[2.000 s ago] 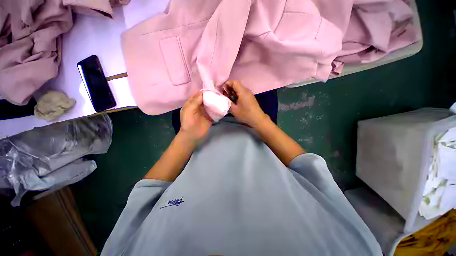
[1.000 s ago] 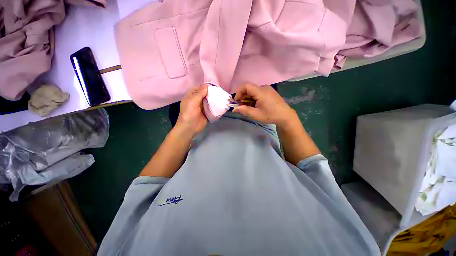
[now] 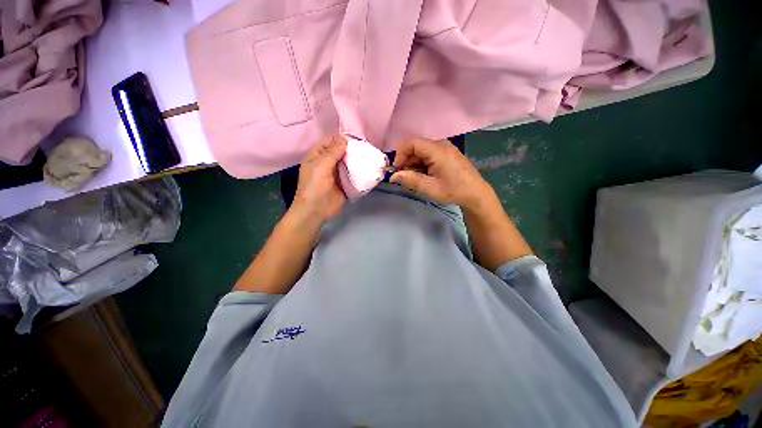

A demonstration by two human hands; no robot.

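A pink jacket (image 3: pixel 451 79) lies over the table's front edge, with a stitched flap pocket (image 3: pixel 281 81) at its left. Its sleeve (image 3: pixel 371 71) runs down towards me, and the turned-back cuff (image 3: pixel 363 167) shows whitish lining. My left hand (image 3: pixel 322 177) holds the cuff from the left. My right hand (image 3: pixel 436 174) is at the cuff's right edge, its thumb and forefinger pinched around a small dark tool (image 3: pixel 389 170), mostly hidden by the fingers. I cannot tell which tool it is.
A black phone (image 3: pixel 145 123) and a beige cloth wad (image 3: pixel 76 163) lie on the white table (image 3: pixel 100 84). Crumpled pink garments (image 3: pixel 38 75) are at the left. Clear plastic bags (image 3: pixel 83 238) hang below. A pale bin (image 3: pixel 660 251) with white scraps stands at the right, yellow cloth (image 3: pixel 710 393) below it.
My right hand has moved slightly right from the cuff's underside to its right edge, and the fingers have closed around the tool. The cuff lining has opened more to view.
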